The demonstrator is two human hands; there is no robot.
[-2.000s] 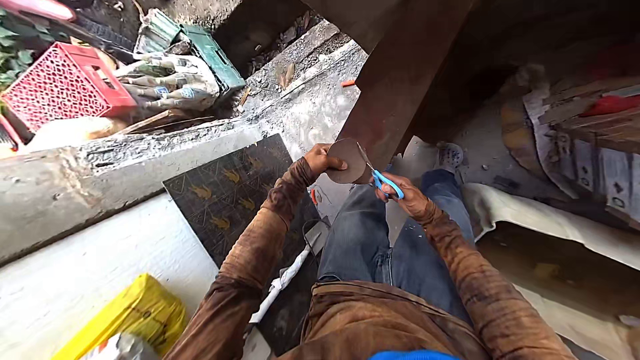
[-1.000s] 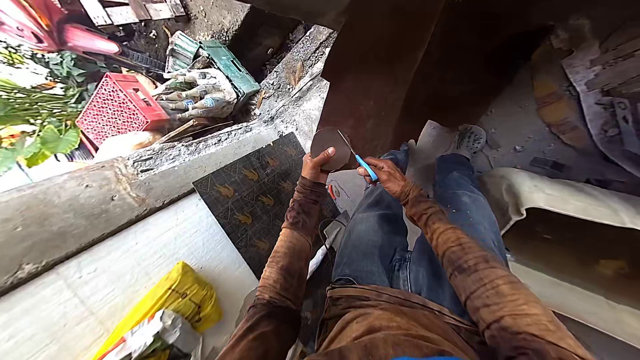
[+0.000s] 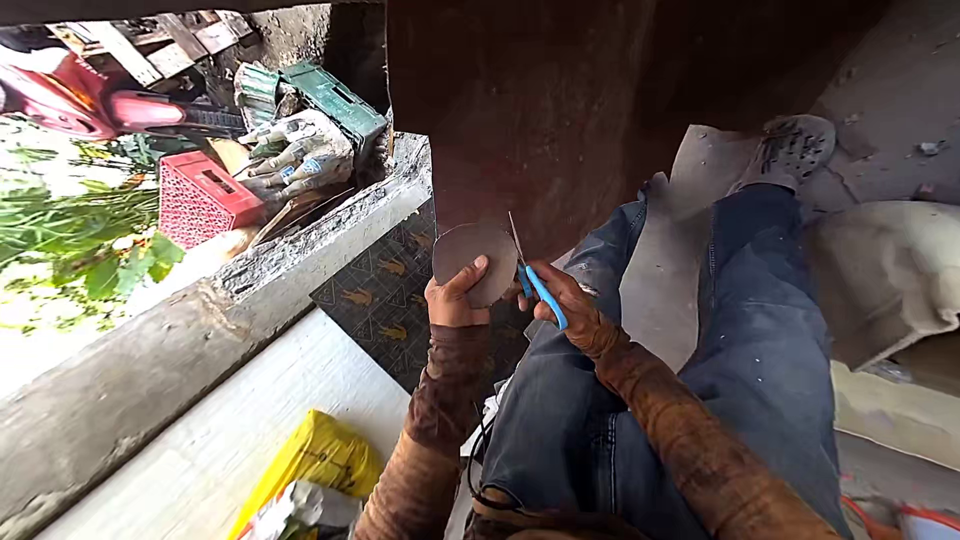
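My left hand [image 3: 459, 296] grips a thin, roundish brown-grey disc [image 3: 474, 259] of sheet material by its lower edge, the thumb lying on its face. In my right hand [image 3: 566, 304] is a pair of scissors [image 3: 541, 292] with light blue handles. Their blades point up and lie at the disc's right edge; whether they are parted is hard to tell. Below and behind the hands lies a dark printed sheet [image 3: 375, 300] with yellow figures. A large brown sheet or panel [image 3: 517, 150] stands beyond the hands.
A concrete ledge [image 3: 150, 375] runs along the left, beside a white board [image 3: 247, 420] and a yellow plastic bag [image 3: 330, 457]. Past the ledge are a red crate [image 3: 214, 199], glass bottles [image 3: 300, 161] and a green crate [image 3: 334, 101]. At right, pale sheet material [image 3: 885, 262] lies near my leg.
The disc has turned in my left hand, its face now more toward the view. The scissors stay in my right hand at its edge. The view has shifted.
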